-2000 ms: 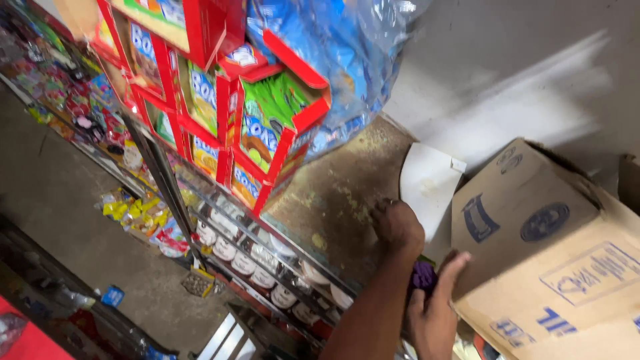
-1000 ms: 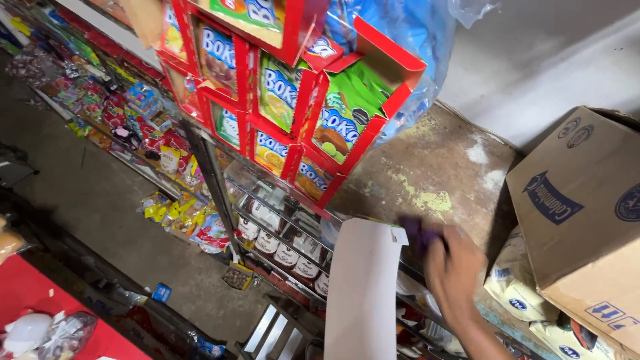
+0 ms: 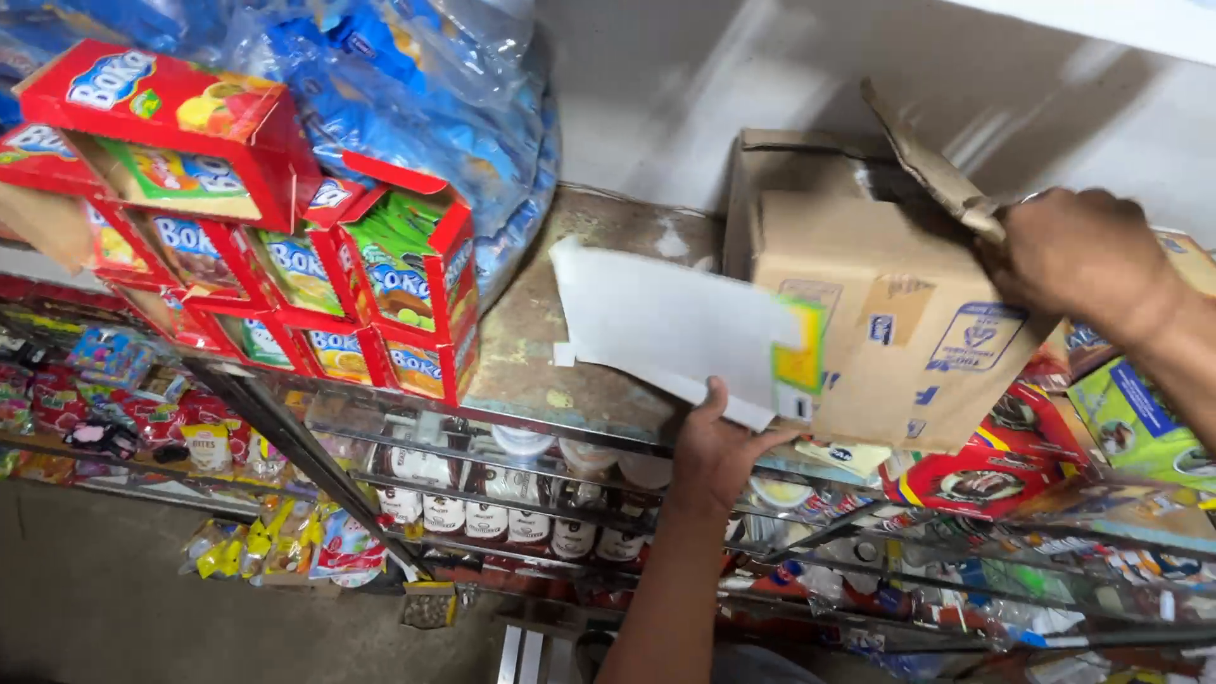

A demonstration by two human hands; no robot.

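My right hand (image 3: 1088, 261) grips a raised flap at the top of a cardboard box (image 3: 883, 351), which stands tilted on the shelf top. Below the box's left side, my left hand (image 3: 717, 446) has its thumb up against the lower edge of a white sheet of card (image 3: 674, 328); whether its fingers hold the card is unclear. The card lies between the box and the red Boka boxes, and a yellow and green patch shows at its right end. The inside of the cardboard box is hidden.
Stacked red Boka drink-mix boxes (image 3: 408, 285) stand at left, before a blue plastic-wrapped bundle (image 3: 408, 123). Red packages (image 3: 997, 456) and a green box (image 3: 1135, 418) sit at right. Lidded jars (image 3: 527, 513) line the shelf below the metal front edge. A wall rises behind.
The view has swung right. My right hand now grips the box flap; a second ago a visible hand held a purple thing over the shelf top. That purple thing is no longer visible.
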